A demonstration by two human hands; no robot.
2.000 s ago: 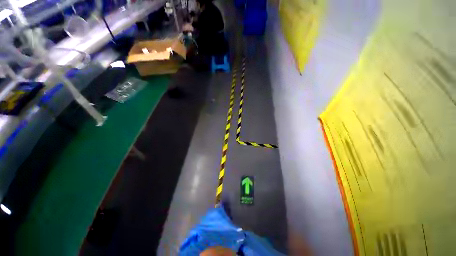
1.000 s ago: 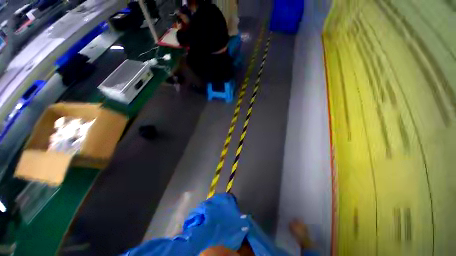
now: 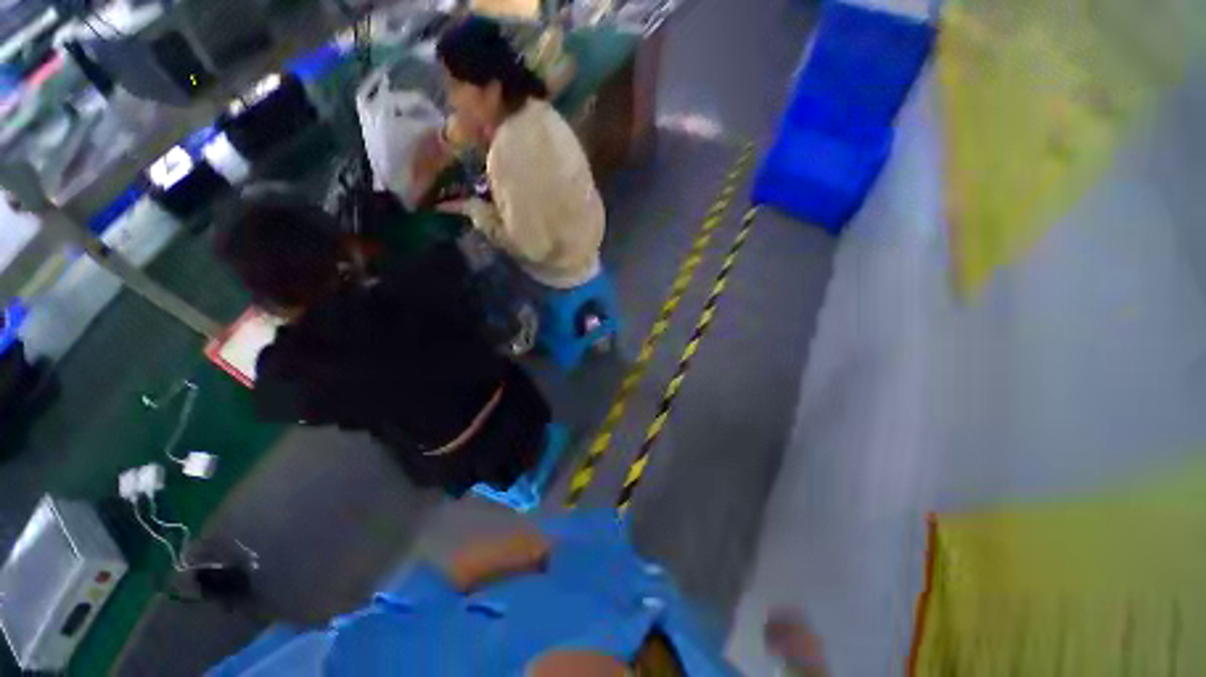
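Observation:
My left hand (image 3: pixel 500 558) shows small and blurred in front of my blue garment (image 3: pixel 529 615); its fingers cannot be made out. My right hand (image 3: pixel 794 641) is a blurred patch at the bottom edge, beside the pale wall; its fingers cannot be told apart. No held thing can be made out in either hand. Nearest in front of me is the grey floor (image 3: pixel 727 397) with two yellow-black tape lines (image 3: pixel 661 298) running away from me.
At left, a person in black (image 3: pixel 397 357) and one in a cream top (image 3: pixel 545 192) sit on blue stools at a green bench (image 3: pixel 218 483). A silver box (image 3: pixel 60 582) and white plugs stand there. Blue totes (image 3: pixel 840 119) stand ahead right. Yellow sheets (image 3: pixel 1058 582) hang at right.
The seated person in black is much nearer, and the second person has come into view. The cardboard box has left the picture. My left hand now shows at my front.

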